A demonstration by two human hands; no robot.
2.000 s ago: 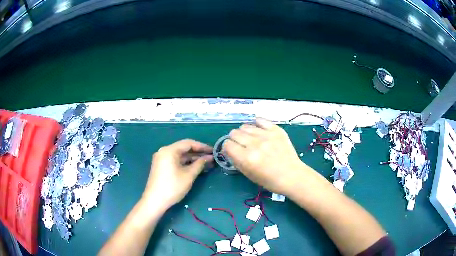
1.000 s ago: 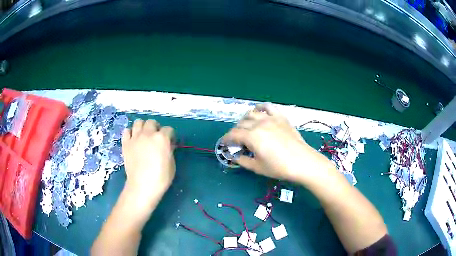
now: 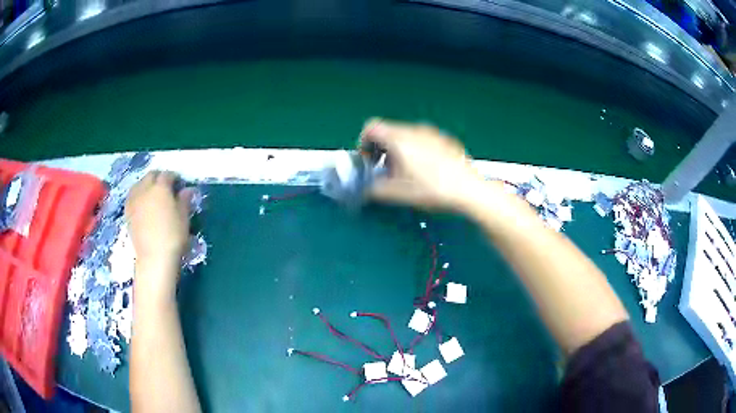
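Observation:
My right hand (image 3: 416, 165) holds a grey round housing (image 3: 349, 179) over the white strip; both are blurred. A red wire lead (image 3: 290, 196) trails left from the housing, with small white ends. My left hand (image 3: 159, 214) is over the pile of notched discs (image 3: 105, 270) at the left; its fingertips are partly hidden, and whether it grips a disc I cannot tell. Several white square pads (image 3: 420, 320) with red wires lie on the green bench at the lower middle.
A red parts tray (image 3: 48, 270) is at far left. Lead piles (image 3: 643, 242) lie at right, beside a white slotted rack (image 3: 710, 278). Behind the white strip (image 3: 234, 164), the green belt (image 3: 266, 105) carries a housing (image 3: 641, 143) at right. A grey post stands at right.
My right hand has lifted the housing up from the bench towards the belt. My left hand has let go of the wire and moved left onto the disc pile.

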